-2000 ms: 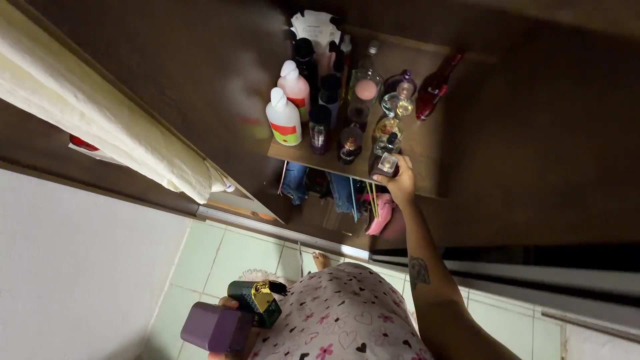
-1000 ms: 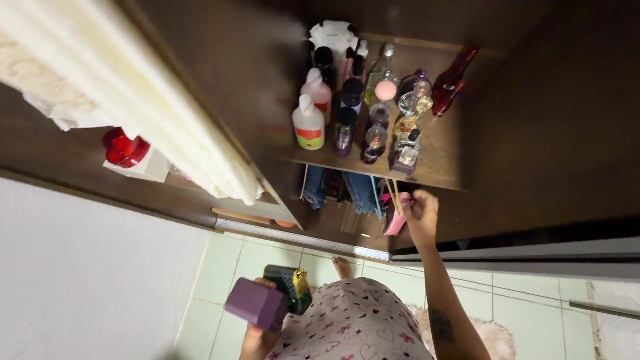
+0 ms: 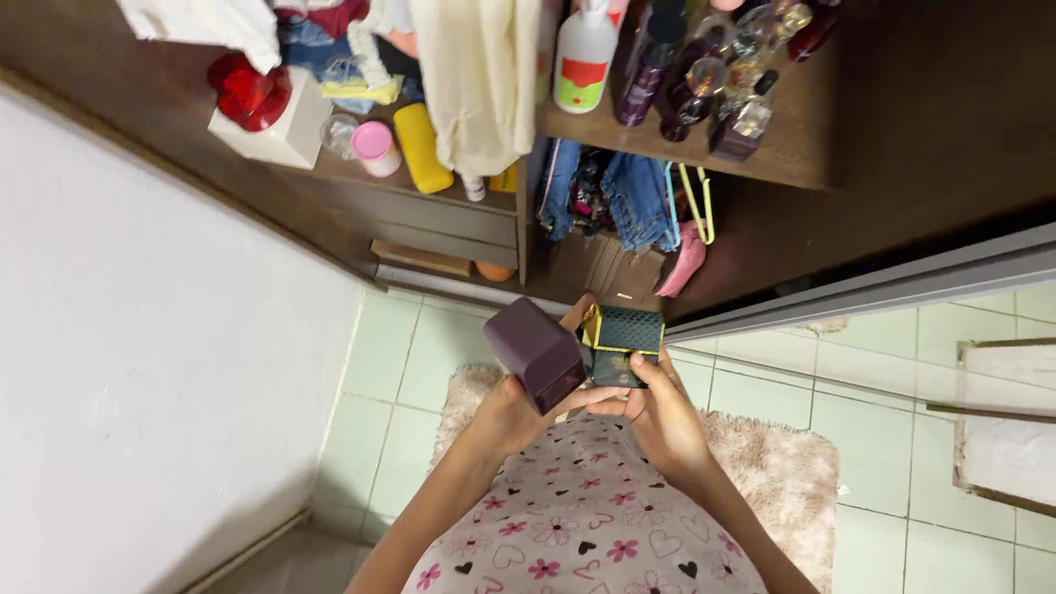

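My left hand (image 3: 516, 412) grips a dark purple perfume bottle (image 3: 536, 351), its fingers reaching behind toward the other bottle. My right hand (image 3: 660, 404) is closed around a dark green perfume bottle (image 3: 619, 367) with a textured green and gold cap (image 3: 631, 328); the thumb lies on its front, which bears writing. The two bottles are side by side in front of my torso. Part of my left fingers is hidden behind them.
Ahead, a wooden wardrobe shelf (image 3: 792, 161) holds a white pump bottle (image 3: 582, 66) and several perfume bottles. Below hang jeans (image 3: 639, 198) and hangers (image 3: 701, 202). A white box (image 3: 285, 124) and yellow bottle (image 3: 422, 148) stand on the left shelf. A fluffy rug (image 3: 775, 470) lies underfoot.
My right hand has moved from the shelf edge down to my front and now holds the green bottle. Both hands are now close together. The view has shifted toward the left shelves.
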